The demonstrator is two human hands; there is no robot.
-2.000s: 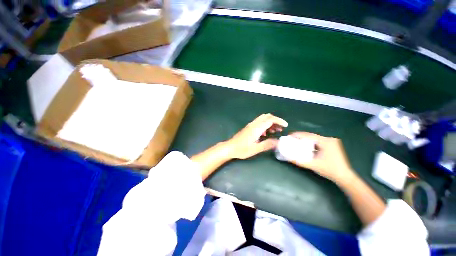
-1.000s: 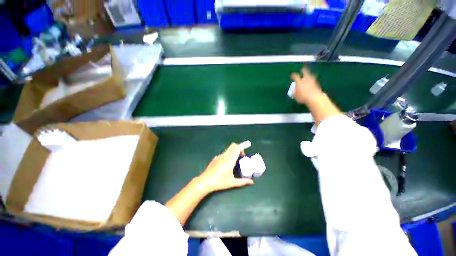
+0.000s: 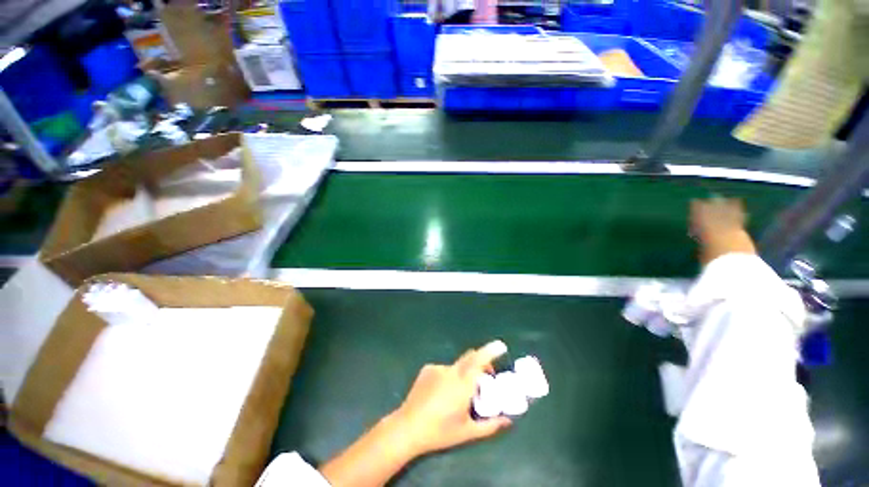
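Observation:
My left hand (image 3: pixel 452 404) holds several small white dropper bottles (image 3: pixel 512 388) over the dark green bench, fingers and thumb around their left side. My right hand (image 3: pixel 719 221) is stretched out over the brighter green conveyor belt at the right; it is blurred, and whether it holds anything cannot be told. Set-aside white bottles (image 3: pixel 652 306) lie beside my right sleeve. An open carton (image 3: pixel 294 343) stands at the left with a white liner (image 3: pixel 162 380) and a few white bottles (image 3: pixel 119 302) in its back left corner.
A second carton (image 3: pixel 152 233) stands behind on a plastic-wrapped stack (image 3: pixel 303 181). A pale metal rail (image 3: pixel 429 281) edges the belt. Metal posts (image 3: pixel 696 86) rise at the right. A bottle (image 3: pixel 840 227) is on the belt at far right. Blue totes (image 3: pixel 524 98) stand at the back.
The view has turned upward. My right hand reaches farther right over the belt, and the bottle it held a second ago is no longer visible. My left hand now holds more bottles.

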